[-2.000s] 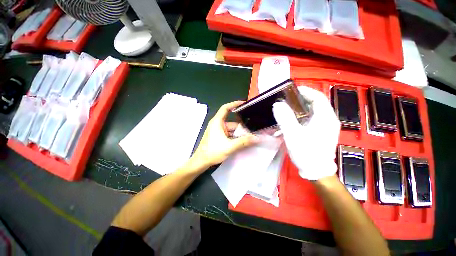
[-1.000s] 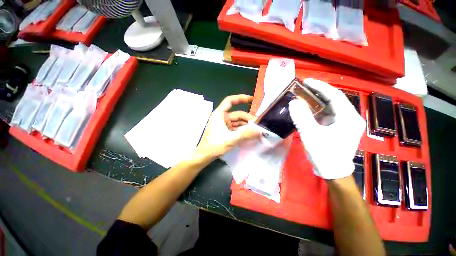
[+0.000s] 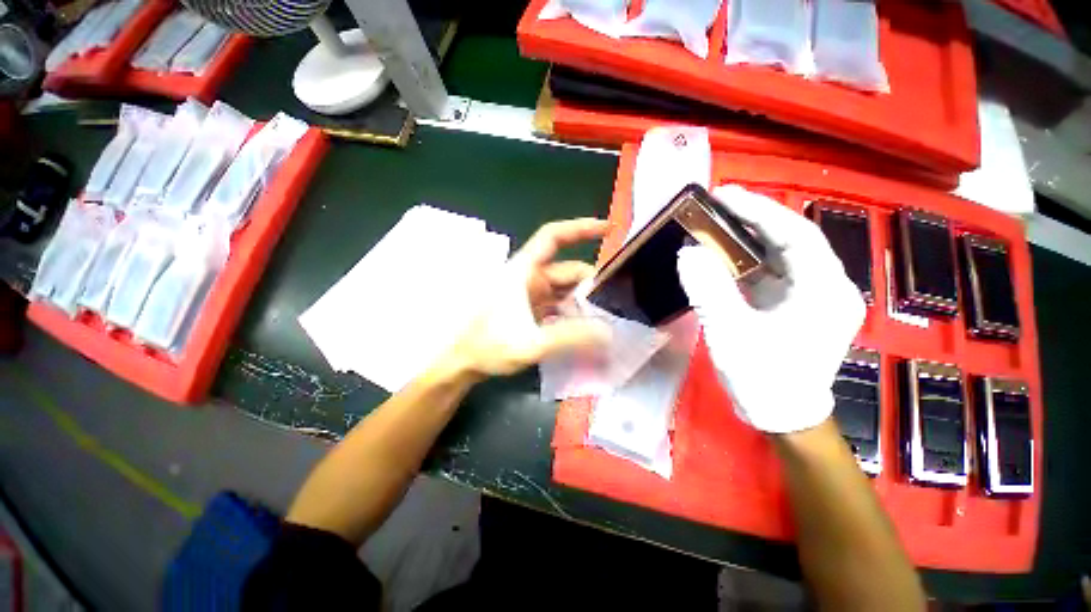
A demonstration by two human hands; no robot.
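My gloved right hand (image 3: 778, 305) holds a mobile phone (image 3: 652, 273) with a dark front and gold rim, tilted, above the near red tray (image 3: 730, 466). My bare left hand (image 3: 520, 311) holds a translucent sleeve (image 3: 598, 356) by its upper part, at the phone's lower end. How far the phone is inside the sleeve cannot be told. Bagged phones lie in the tray's left pockets, one below the sleeve (image 3: 634, 418) and one behind the phone (image 3: 670, 173). Several bare phones (image 3: 937, 421) lie in the right pockets.
A pile of white sleeves (image 3: 413, 293) lies on the green bench (image 3: 359, 191). A red tray of bagged phones (image 3: 203, 371) is at the left. Stacked red trays (image 3: 766, 90) stand behind the near tray. A white fan (image 3: 341, 78) and metal post (image 3: 401, 60) stand at the back.
The phone has stayed in my right hand and tilted more steeply than two seconds ago. The sleeve in my left hand has shifted and now hangs around or against the phone's lower end.
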